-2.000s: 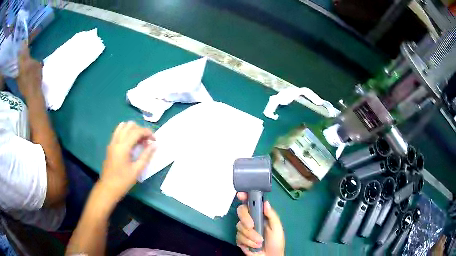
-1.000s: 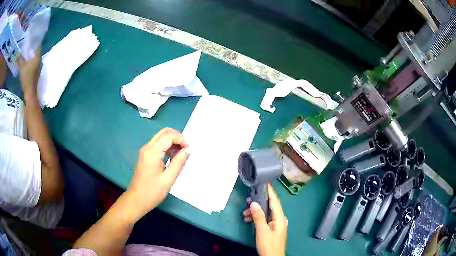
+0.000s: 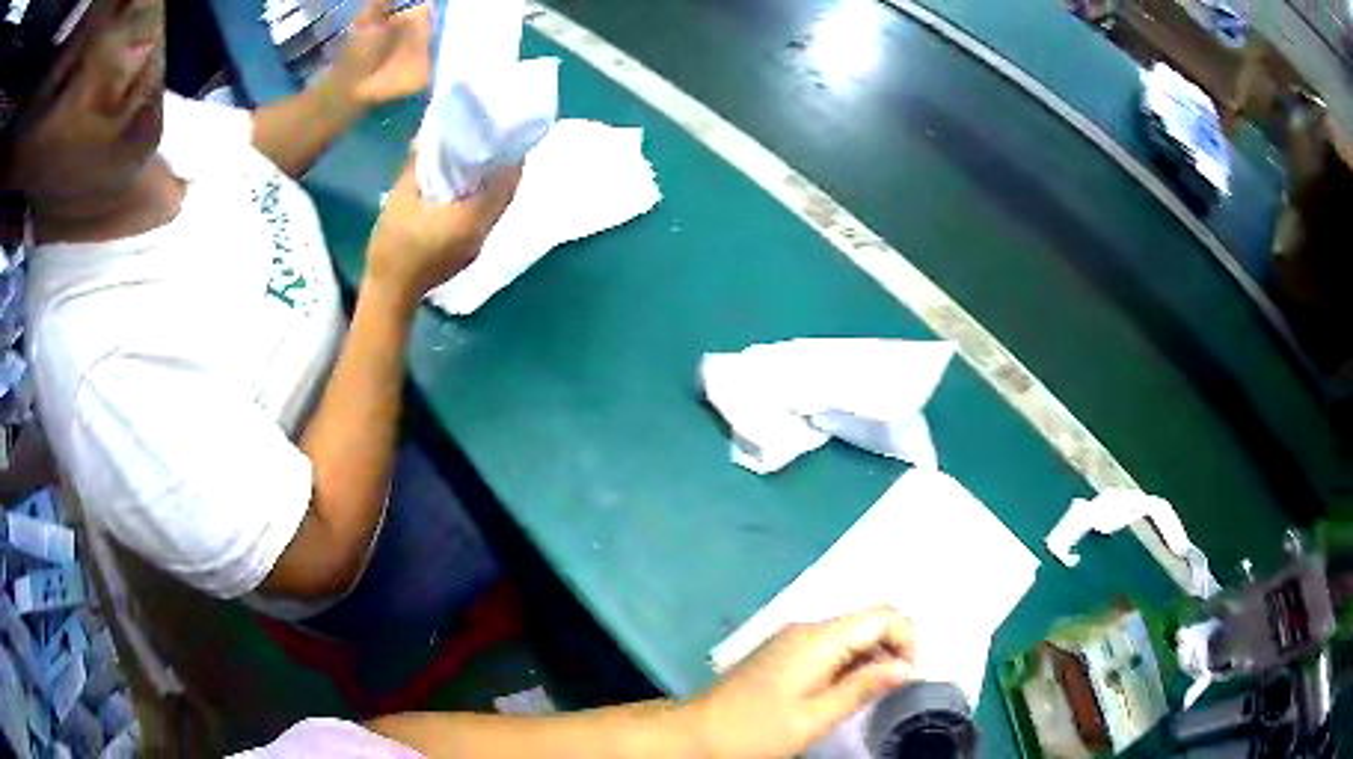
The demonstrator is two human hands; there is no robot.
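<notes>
A grey handheld unit (image 3: 923, 724) shows only its round head with a dark ring, at the bottom edge; its handle is out of the picture. My left hand (image 3: 816, 675) is beside it, over the lower edge of the white paper stack (image 3: 927, 571), fingers bent. Whether the fingertips pinch a sheet or touch the unit cannot be told. My right hand is out of view. A crumpled white sleeve (image 3: 838, 393) lies above the stack on the green bench (image 3: 594, 430).
The press fixture (image 3: 1091, 690) and press (image 3: 1276, 615) are at lower right, with a curved white strip (image 3: 1128, 516) behind. At left, a seated person (image 3: 193, 356) holds a white sleeve (image 3: 482, 104) over another paper stack (image 3: 571, 193). A dark green surface lies beyond the pale strip.
The view has swung left, so the bench things sit further right and lower. The grey unit has moved close to my left hand. My right hand has left the picture.
</notes>
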